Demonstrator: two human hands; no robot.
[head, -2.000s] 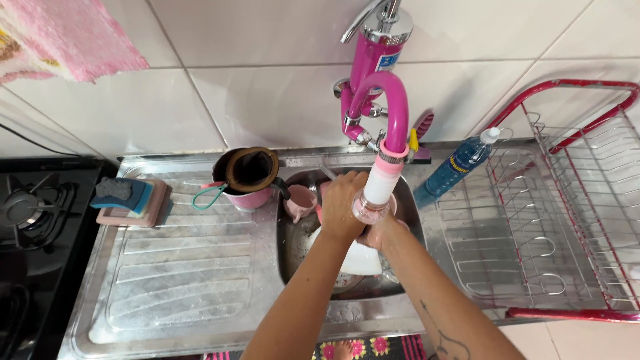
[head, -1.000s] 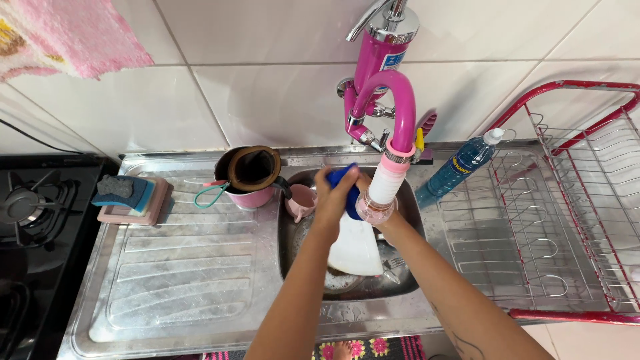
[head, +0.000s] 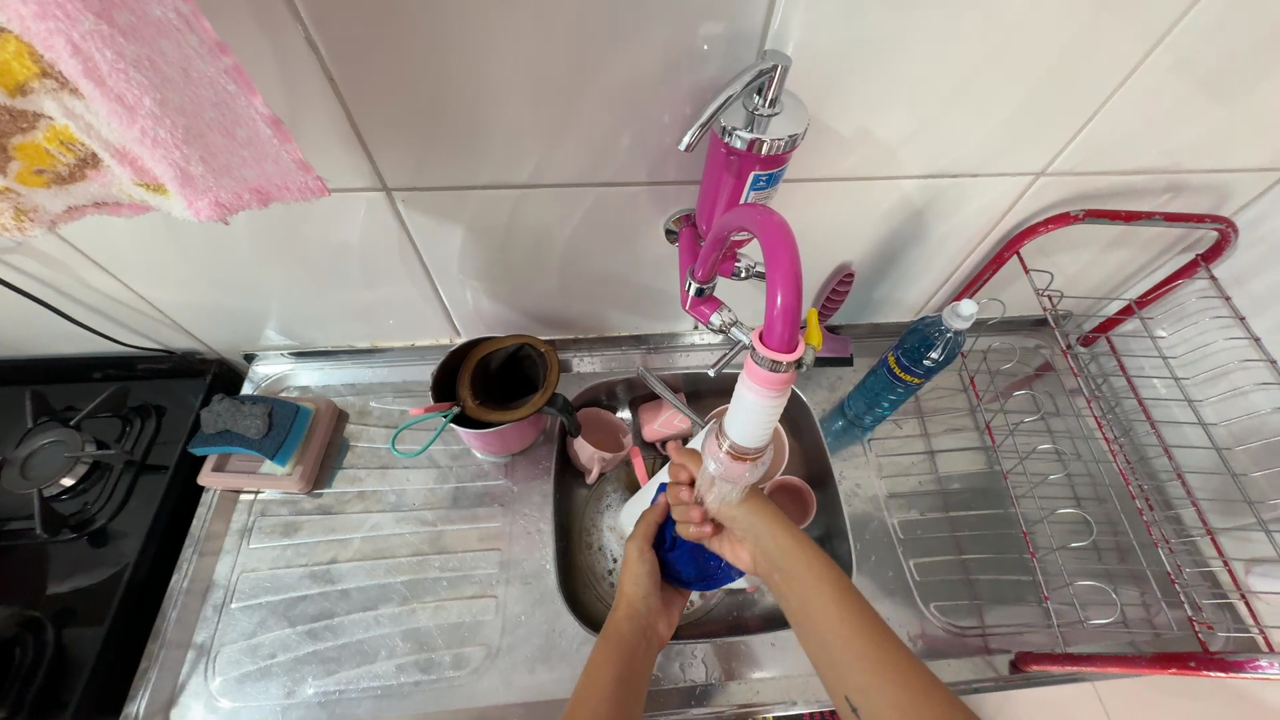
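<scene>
Both hands are over the stainless steel sink (head: 572,590), under water from a magenta faucet (head: 775,270) with a white and pink spout. My left hand (head: 645,570) grips the left side of a dark blue object (head: 690,555), perhaps a small bowl or lid. Against its upper right side is my right hand (head: 715,505), fingers curled, directly beneath the spout; whether it grips the object is unclear. A white dish (head: 640,508) lies partly hidden behind the hands. Around it in the sink are a pink cup (head: 600,440), a patterned pink mug (head: 662,418) and another pink cup (head: 792,498).
Left of the sink stand a pink pot (head: 505,436) with a cloth strainer (head: 535,360) and a sponge holder (head: 270,470). A black stove (head: 110,560) is farther left. At right are a blue detergent bottle (head: 880,385) and a red-framed wire dish rack (head: 1100,450).
The blue object, higher and left of the spout one second ago, is now lower, below the spout. My left hand has moved down with it, and my right hand now lies across its upper side.
</scene>
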